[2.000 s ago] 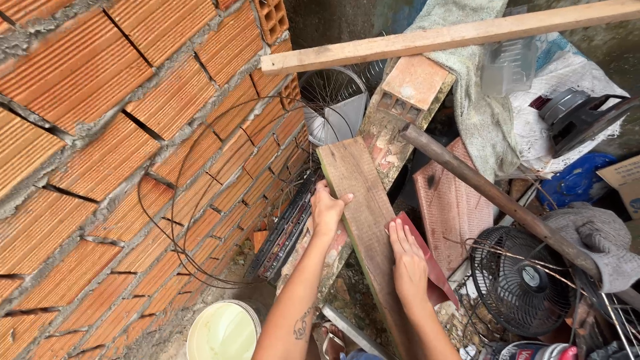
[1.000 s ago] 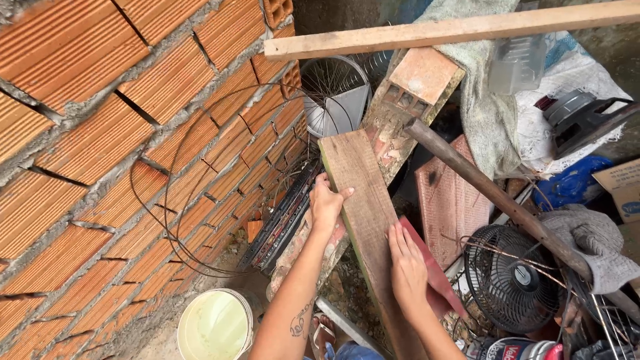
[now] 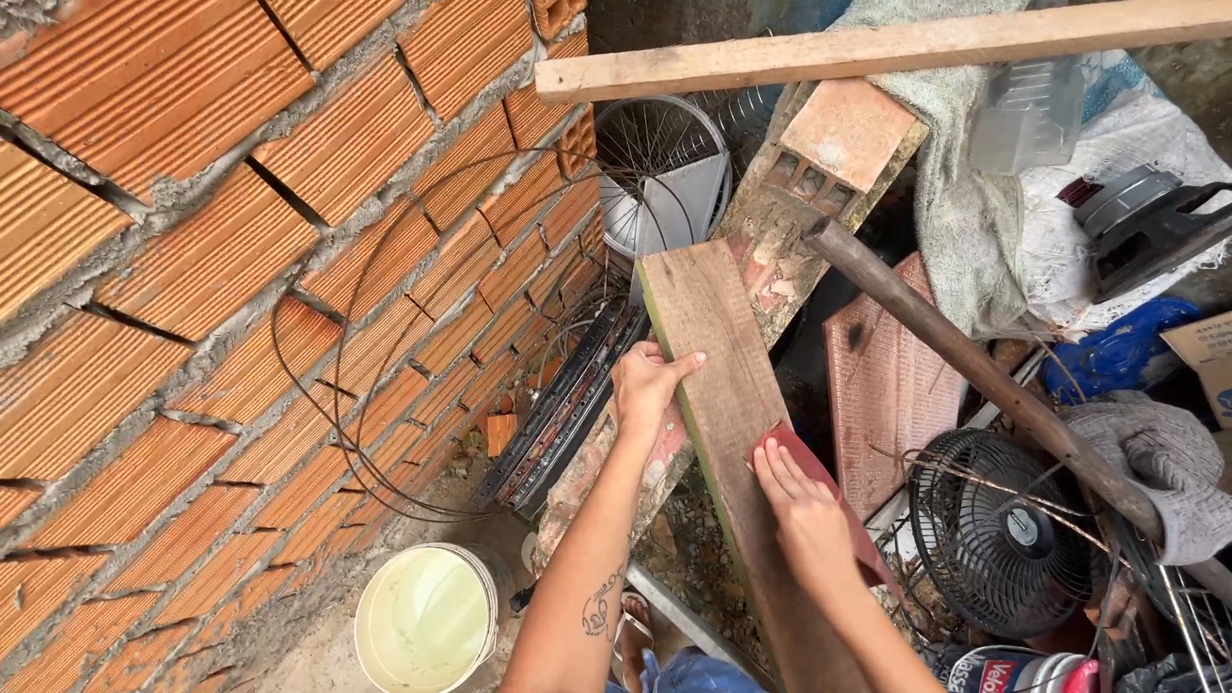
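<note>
A long wooden board (image 3: 727, 337) slants from the middle of the view down to the bottom edge, resting across a rough, paint-flaked plank (image 3: 770, 255). My left hand (image 3: 650, 385) grips the board's left edge, its thumb on the top face. Flat on the board's right side lies my right hand (image 3: 794, 496), fingers together, pressing a sheet of red sandpaper (image 3: 847, 520). Part of the sheet hangs past the board's right edge; the rest is hidden under the hand. A hollow clay brick (image 3: 852, 130) sits on the far part of the plank.
A hollow-brick wall (image 3: 221, 289) with loops of wire fills the left. Below stands a bucket (image 3: 423, 616) of pale liquid. A timber batten (image 3: 866, 43) crosses the top. To the right are a wooden pole (image 3: 982, 371), a black fan (image 3: 1001, 529), a speaker (image 3: 1155, 226) and sacking.
</note>
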